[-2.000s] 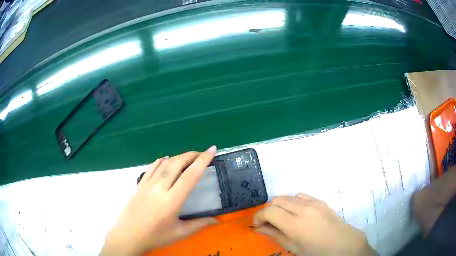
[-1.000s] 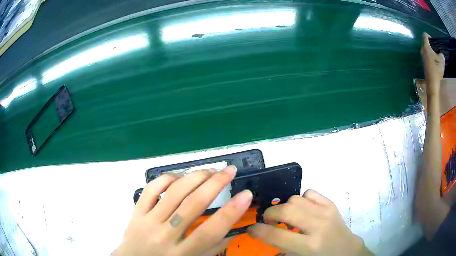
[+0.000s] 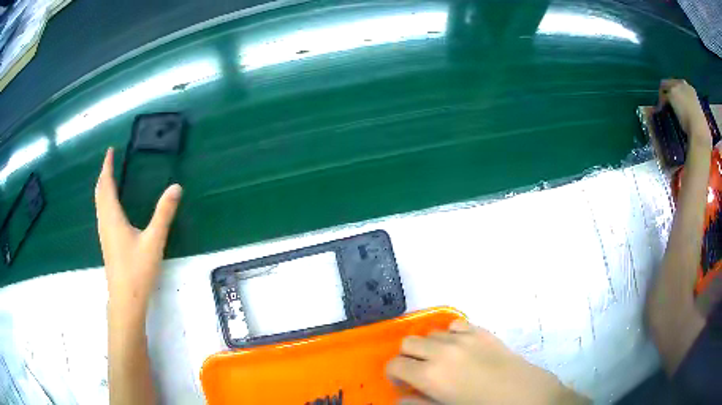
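Observation:
A black phone middle frame [image 3: 372, 278] lies flat on the white covering just behind the orange tray [image 3: 277, 372]. Small black slivers [image 3: 324, 399] lie in the tray at the bottom edge. My left hand [image 3: 138, 237] is over the belt at the left, thumb and fingers spread, beside another black frame [image 3: 161, 133] lying on the green belt; whether it touches that frame is unclear. My right hand [image 3: 447, 365] is over the right part of the tray, fingers curled; its fingertips are hidden, so I cannot tell if it holds a sliver.
The green belt [image 3: 380, 150] crosses the view, with another frame [image 3: 24, 213] at the far left. At the right, another person's hand [image 3: 685, 107] is at dark frames [image 3: 669, 136] beside a second orange tray [image 3: 712, 213].
My left hand has moved from the near frames out to the belt and opened. The upper, held frame has left the bench, and a frame now lies by that hand. The belt's earlier frame moved left.

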